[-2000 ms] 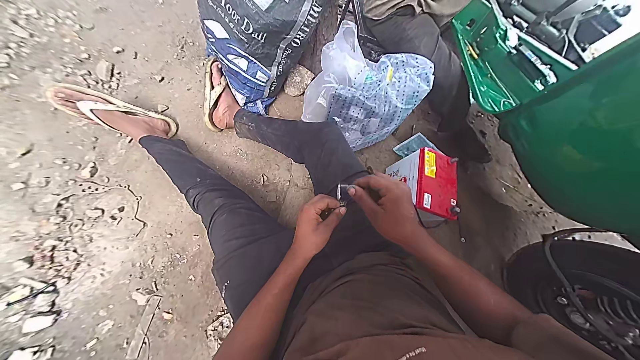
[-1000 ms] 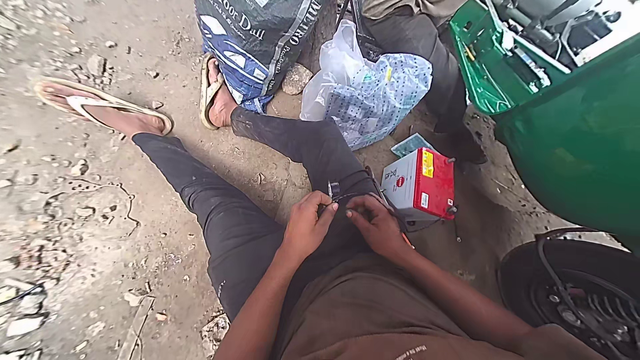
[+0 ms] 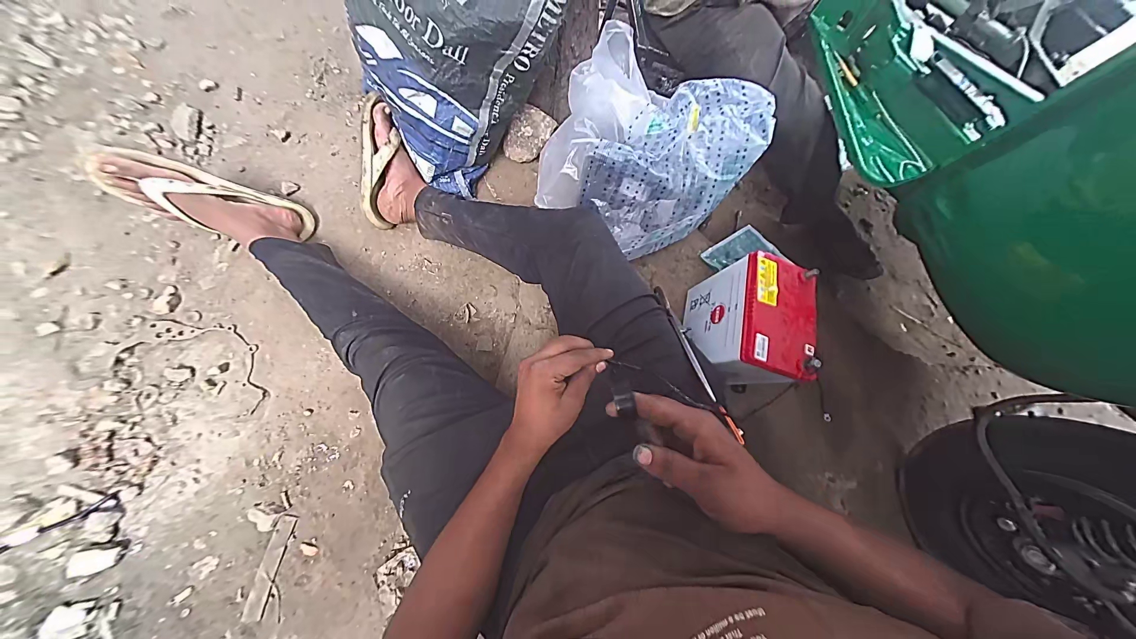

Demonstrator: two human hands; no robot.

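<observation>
My left hand (image 3: 557, 386) pinches the end of a thin dark wire (image 3: 652, 373) between thumb and fingertips, above my thigh. To its right, my right hand (image 3: 701, 453) has a small black roll of tape (image 3: 625, 406) around or against its index finger, with the thumb apart below; part of the roll is blurred. The wire runs rightward past the tape toward a slim tool with an orange end (image 3: 736, 428), lying by my knee. Just beyond stands a red and grey battery (image 3: 754, 319).
A clear plastic bag (image 3: 657, 151) and a dark printed sack (image 3: 461, 71) lie ahead, near another person's leg (image 3: 754, 71). A green vehicle body (image 3: 1021, 213) and a black wheel (image 3: 1029, 515) are at the right. Stones and a wood strip (image 3: 269, 568) lie on the ground at the left.
The hands were close together over the thigh; now the right hand has moved away from the left, its fingers more spread, with the black tape at its index finger.
</observation>
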